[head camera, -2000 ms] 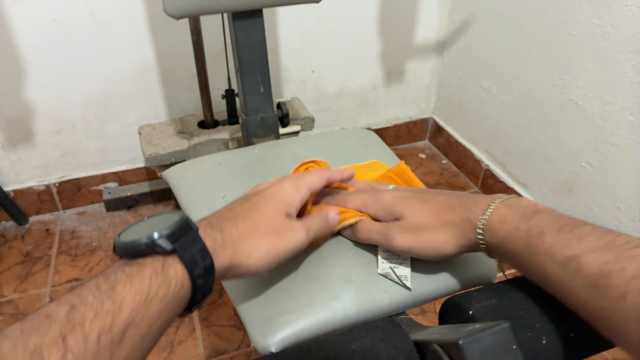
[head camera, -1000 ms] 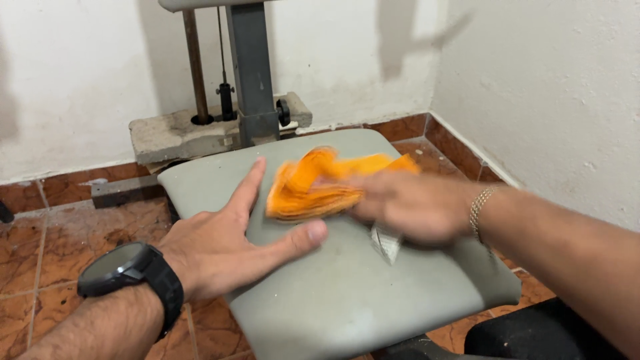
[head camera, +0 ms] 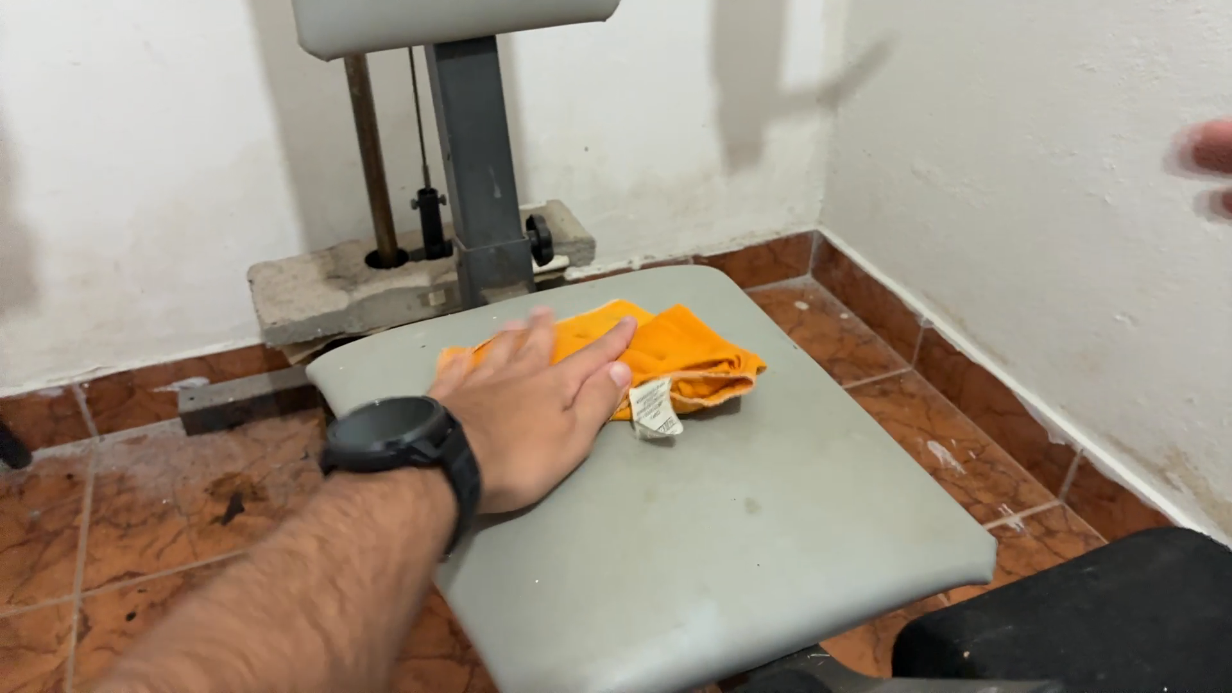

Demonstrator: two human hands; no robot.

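Observation:
An orange cloth [head camera: 688, 346] with a white tag [head camera: 655, 408] lies folded on the grey padded seat [head camera: 731, 520] of an exercise machine. My left hand [head camera: 529, 414], a black watch [head camera: 399, 438] on its wrist, rests palm down over the cloth's left part, fingers spread and partly blurred. Only blurred fingertips of my right hand [head camera: 1215, 154] show at the right edge, well away from the seat and in front of the wall; whether they hold anything is out of sight.
Behind the seat stand a dark metal post [head camera: 476, 164] with an adjusting knob [head camera: 540, 240] and a concrete block [head camera: 346, 279]. A grey pad [head camera: 452, 19] is above. Black padding [head camera: 1078, 606] sits at lower right. White walls meet beyond the reddish tiled floor [head camera: 866, 414].
My right hand has left the cloth and moved off to the right edge. My left hand, beside the cloth one second ago, now lies on it. The cloth is more spread out.

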